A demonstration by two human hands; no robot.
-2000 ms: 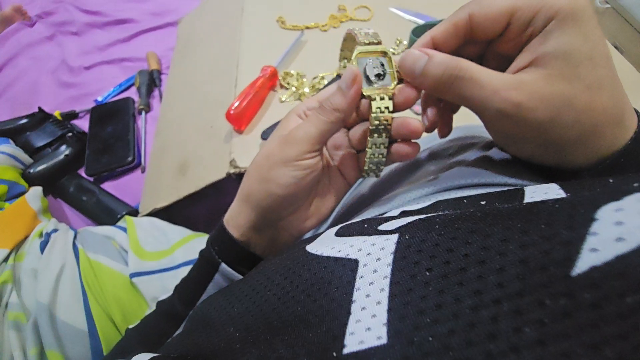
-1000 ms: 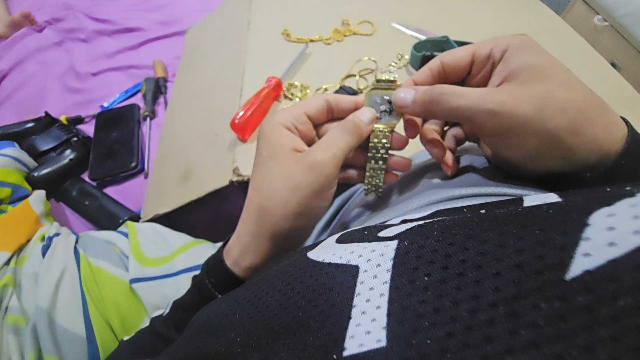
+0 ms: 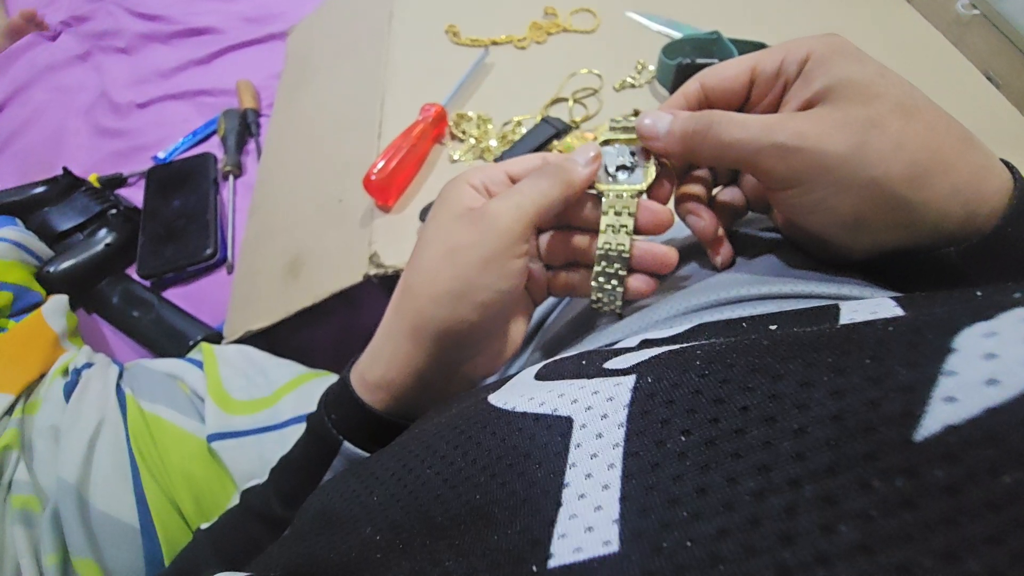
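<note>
A gold-coloured wristwatch [image 3: 625,166] with a metal link bracelet lies across the fingers of my left hand [image 3: 488,264]. My left thumb presses the left edge of its case, and the bracelet's lower half hangs over those fingers. Thumb and index finger of my right hand [image 3: 816,152] pinch at the case's upper right corner; whether something small is between them is hidden. Just beyond the hands are gold-coloured chains [image 3: 474,134], a black strap [image 3: 534,138] and gold-coloured rings or bangles [image 3: 582,100].
A red-handled screwdriver [image 3: 406,156] and another gold chain [image 3: 524,36] rest on the cardboard [image 3: 320,128]. Behind my right hand sit a green strap [image 3: 696,52] and a pointed metal blade [image 3: 658,24]. Left, on purple cloth, are a black phone [image 3: 179,216], a dark-handled screwdriver [image 3: 232,152] and a black power tool [image 3: 96,240].
My right hand's thumb and index finger have shifted slightly along the watch's upper right side. My left hand keeps hold of the watch throughout.
</note>
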